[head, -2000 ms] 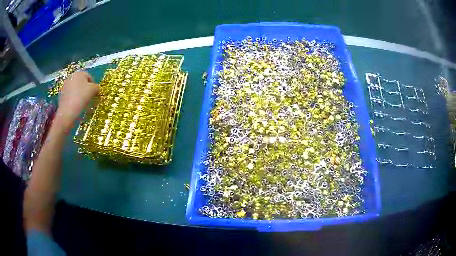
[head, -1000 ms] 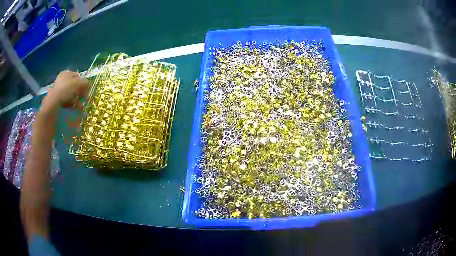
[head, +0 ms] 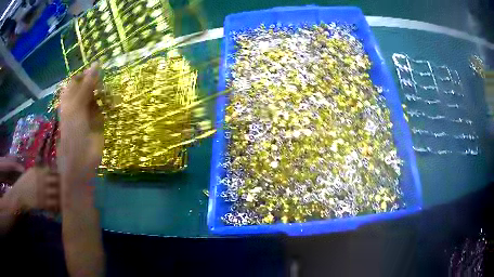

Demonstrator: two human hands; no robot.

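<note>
My left hand (head: 81,94), bare and blurred, is at the left edge of the stack of gold frames (head: 149,124). It grips a gold frame (head: 119,30), which is raised and tilted above the back of the stack; its blurred bars streak right towards the bin. My fingertips are partly hidden by the blur. My right hand is not in view. The blue plastic bin (head: 215,189) stands right of the stack, filled with small gold and silver parts (head: 309,130).
A silver sprue frame (head: 439,108) lies flat right of the bin. Red and silvery items (head: 32,140) lie at the far left. Another hand (head: 32,189), apparently another person's, shows at the left edge. Small loose gold parts (head: 476,66) lie at the far right.
A gold frame has come up off the stack in my left hand and tilted. The other hand has appeared at the left edge. The bin appears slightly higher in view.
</note>
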